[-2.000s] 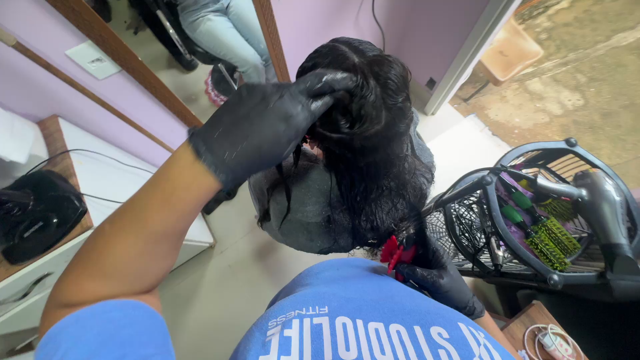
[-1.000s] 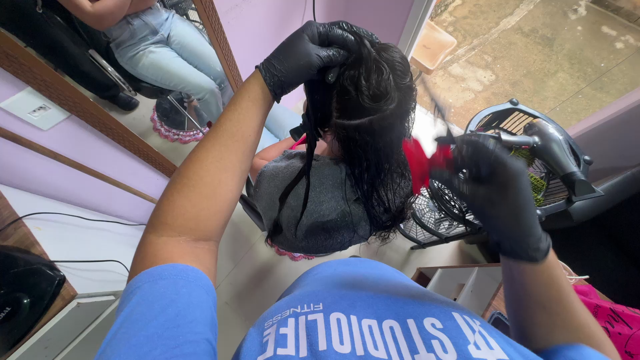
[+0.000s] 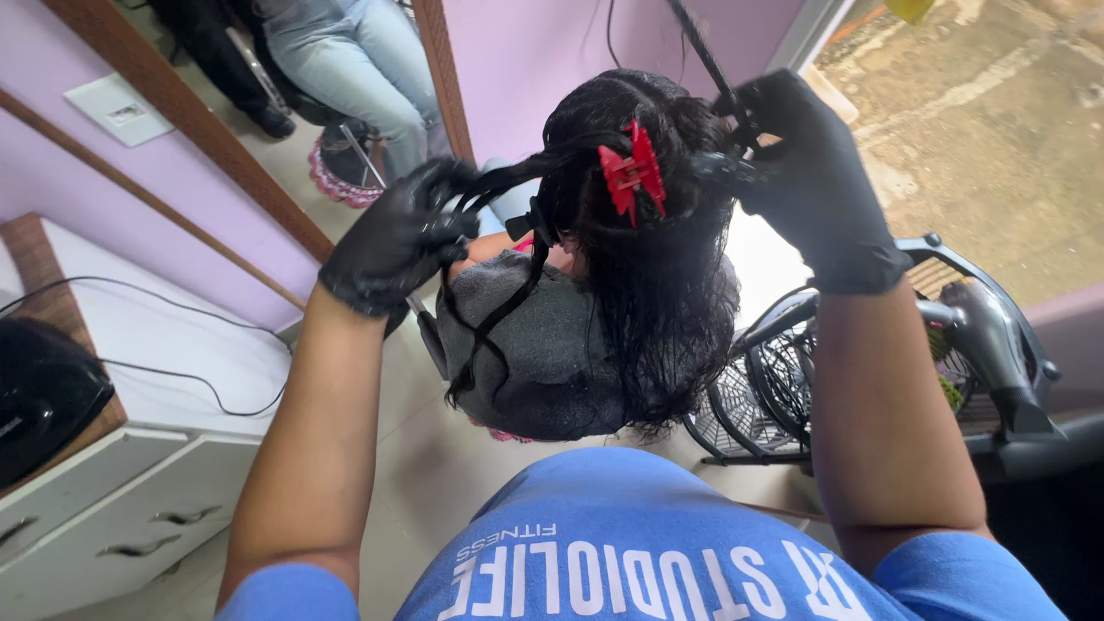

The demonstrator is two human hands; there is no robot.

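In front of me sits a person with long dark wet hair (image 3: 647,293), seen from behind, a grey towel (image 3: 535,345) over the shoulders. A red hair claw clip (image 3: 634,172) grips the hair at the back of the head. My left hand (image 3: 401,237), in a black glove, holds a loose strand of hair out to the left. On the right of the head is my right hand (image 3: 806,177), also black-gloved, with a dark thin-handled tool (image 3: 703,43), perhaps a tail comb, between its fingers. A black clip (image 3: 522,226) sits at the left side of the hair.
To the right stands a black wire basket trolley (image 3: 750,397) with a hair dryer (image 3: 992,345) and brushes. A white drawer cabinet (image 3: 155,483) with a black device (image 3: 47,401) and cords is at left. A wood-framed mirror (image 3: 453,78) leans on the lilac wall.
The red claw clip, in my right hand before, is now fastened in the hair. My left hand has moved off the top of the head to the left with a strand; my right hand has moved up beside the head.
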